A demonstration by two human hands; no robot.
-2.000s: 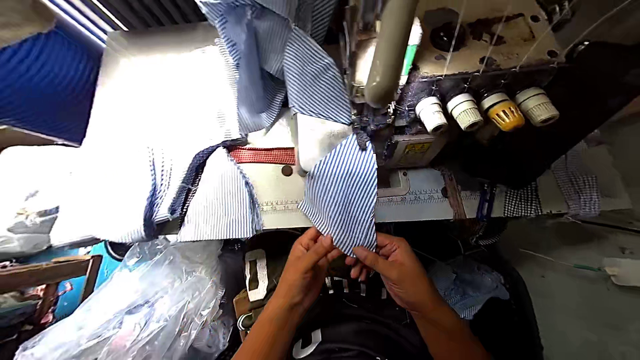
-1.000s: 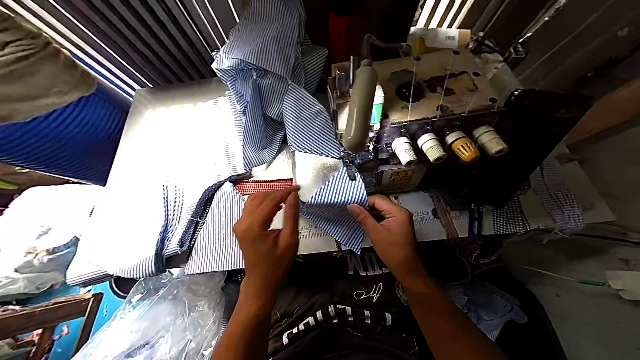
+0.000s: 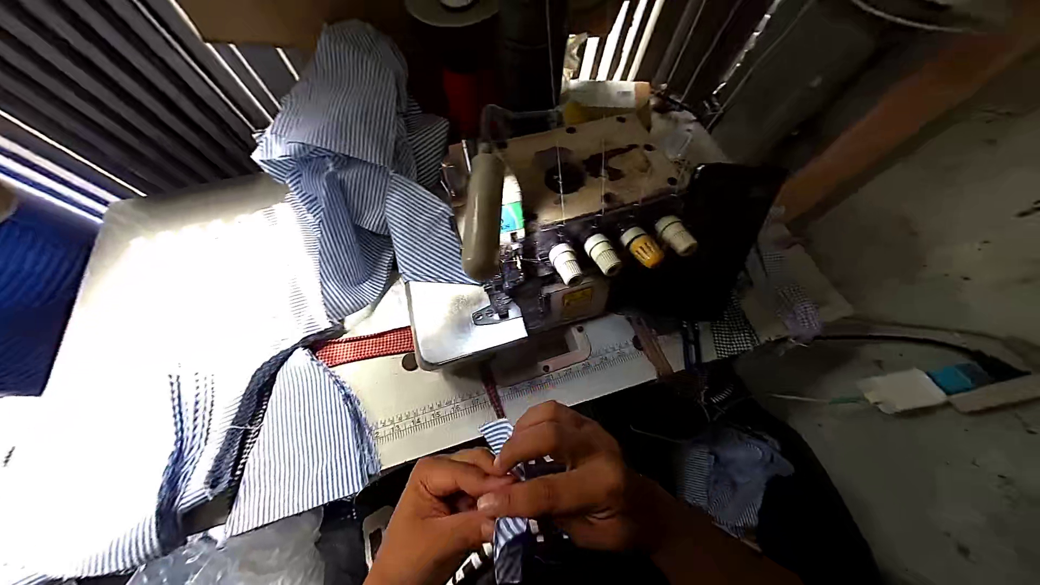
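Below the front edge of the sewing table, my left hand (image 3: pixel 451 516) and my right hand (image 3: pixel 565 479) meet and pinch a small blue-and-white striped cloth piece (image 3: pixel 510 532), largely covered by my fingers. Beyond them stands an overlock sewing machine (image 3: pixel 569 179) with white and yellow tension knobs. Its metal work plate (image 3: pixel 455 321) lies bare in front of the presser foot (image 3: pixel 494 313). A striped fabric strip (image 3: pixel 426 231) reaches from behind the foot to a heaped striped cloth (image 3: pixel 337 171) at the left.
Cut striped panels (image 3: pixel 305 439) lie at the table's left front, beside a red checked strip (image 3: pixel 366 347). A printed ruler scale (image 3: pixel 439 414) runs along the front edge. Clear plastic (image 3: pixel 252 552) is below at left. Crumpled striped cloth (image 3: pixel 735 471) lies at lower right.
Both hands have moved from the machine's work plate down to below the table edge. The striped piece that covered part of the plate is off it. The view has shifted noticeably.
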